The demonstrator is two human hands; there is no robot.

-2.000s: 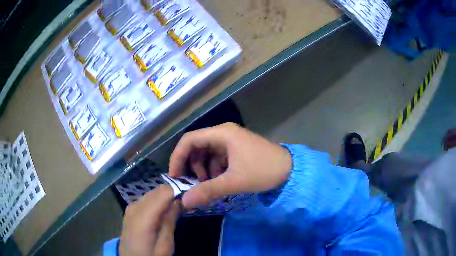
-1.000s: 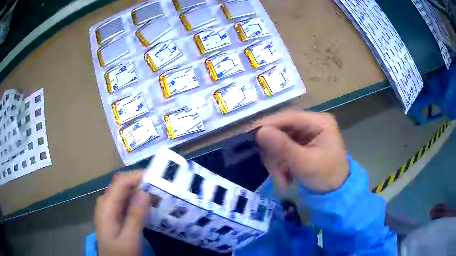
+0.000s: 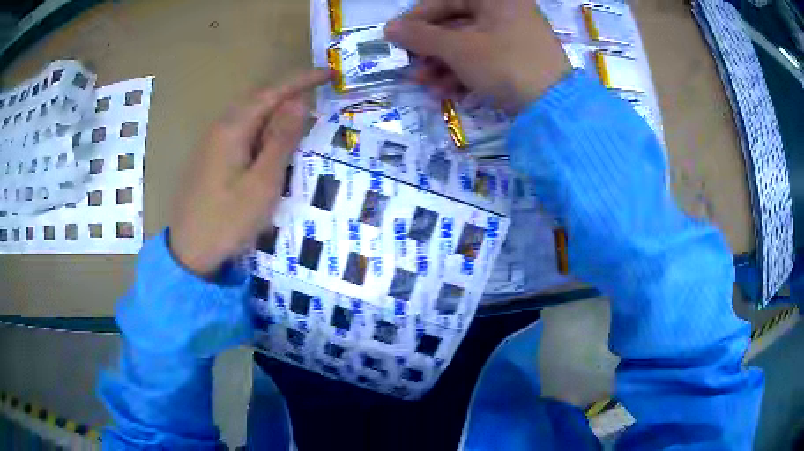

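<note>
A pouch cell with a gold-amber end strip point(image 3: 336, 70) lies in the blister tray point(image 3: 648, 66). A small white adhesive piece point(image 3: 372, 51) with a grey square centre is over this cell. My right hand point(image 3: 485, 48) pinches the piece's right corner. My left hand point(image 3: 234, 172) has its index fingertip at the cell's amber end. An adhesive sheet point(image 3: 379, 264) with rows of square openings lies over the tray's near part and overhangs the bench edge. Its left edge passes behind my left hand; whether that hand grips it is hidden.
A used sheet with a grid of square holes point(image 3: 106, 194) is at the left on the brown board point(image 3: 220, 44). A long stack of unused adhesive sheets point(image 3: 749, 150) is at the right. Yellow-black floor tape point(image 3: 53, 423) shows below the bench edge.
Both hands have moved up over the tray, now close to one cell. The perforated sheet has moved from below the bench edge to over the tray. The view has shifted.
</note>
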